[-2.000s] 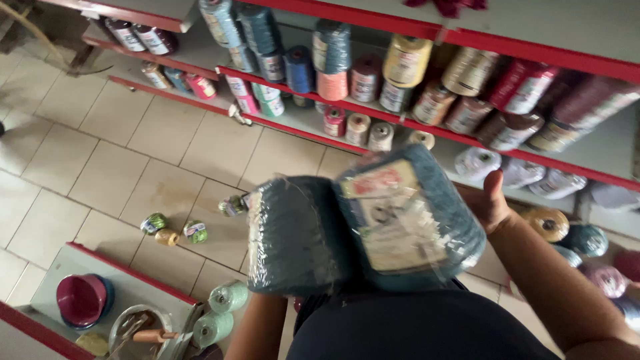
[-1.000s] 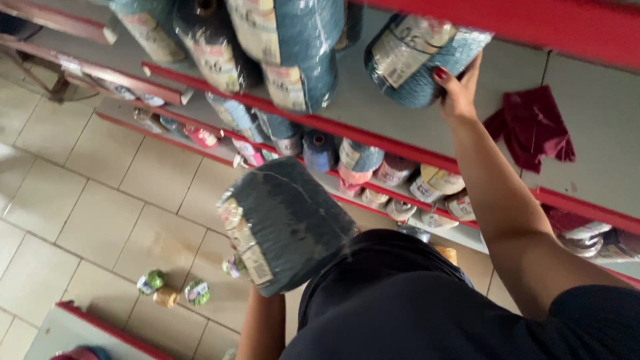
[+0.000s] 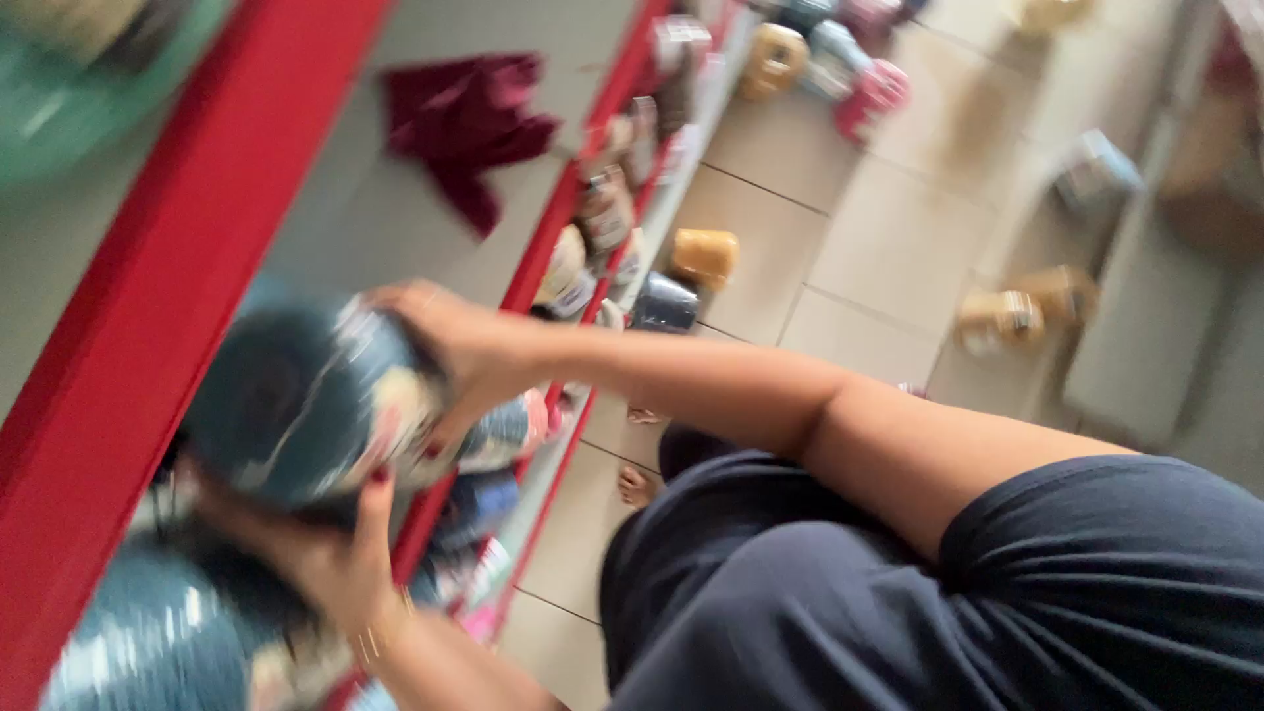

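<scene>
A large dark teal yarn cone in clear plastic wrap (image 3: 296,405) is held between my two hands at the grey shelf. My left hand (image 3: 316,553) grips it from the lower side, with its thumb up near the label. Against its other side is my right hand (image 3: 444,355), fingers curled round the edge. The cone is tilted, its round end toward the camera, and motion blurs it. Beside it at the lower left sit wrapped lighter blue yarn cones (image 3: 148,632). The label bears writing.
A red shelf edge (image 3: 188,227) runs diagonally close by the cone. A maroon cloth (image 3: 464,118) lies on the shelf. Lower shelves hold more yarn cones (image 3: 604,207). On the tiled floor stand a yellow cone (image 3: 705,257) and several others, near a grey shelf board (image 3: 1136,326).
A second ago my left hand alone held the dark teal cone low, and my right was on a blue cone at the shelf. Now both hands hold the teal cone there. The view has swung strongly.
</scene>
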